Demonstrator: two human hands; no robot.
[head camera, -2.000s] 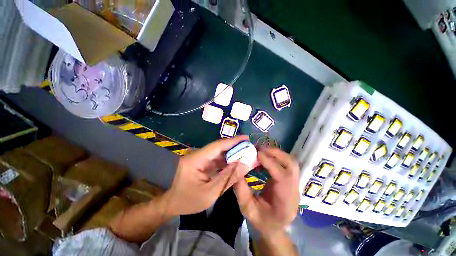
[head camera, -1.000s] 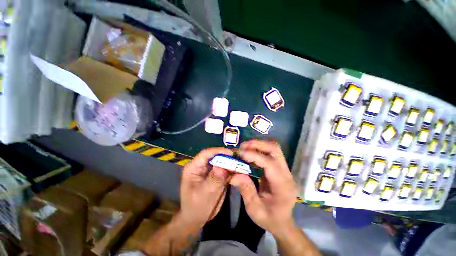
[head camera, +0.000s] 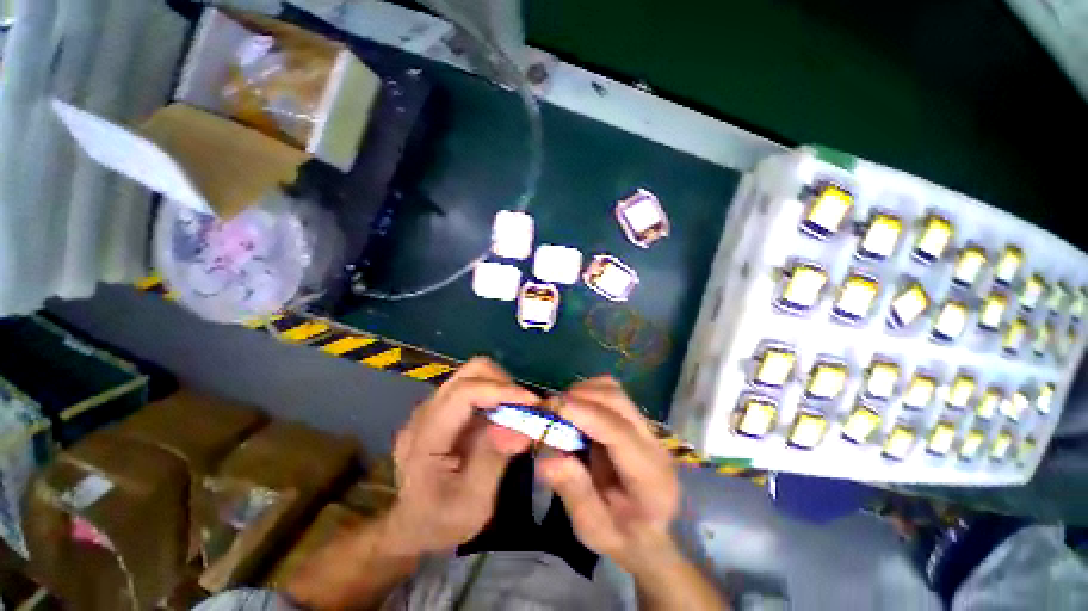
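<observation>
My left hand (head camera: 459, 448) and my right hand (head camera: 614, 466) hold one small unit (head camera: 537, 427) between their fingertips at the bench's front edge. The unit is seen nearly edge-on, with a white face and a dark blue rim. Fingers cover both its ends. Three plain white-pink covers (head camera: 557, 263) lie on the green bench beyond my hands. Three open housings (head camera: 610, 277) with white centres lie beside them. Thin yellow-gold loops (head camera: 626, 334) lie on the bench to the right of these.
A white blister tray (head camera: 716, 358) with rows of yellow-edged units stands at the right. At the left are an open carton (head camera: 346, 113), a round clear tub (head camera: 233, 263), a clear hose (head camera: 536, 143) and stacked trays (head camera: 72, 227). Brown cartons (head camera: 125, 501) stand below left.
Both hands have moved down and slightly left, still holding the unit, now turned nearly edge-on. The thin loops, hidden a second ago, show again. The pieces on the bench keep their arrangement.
</observation>
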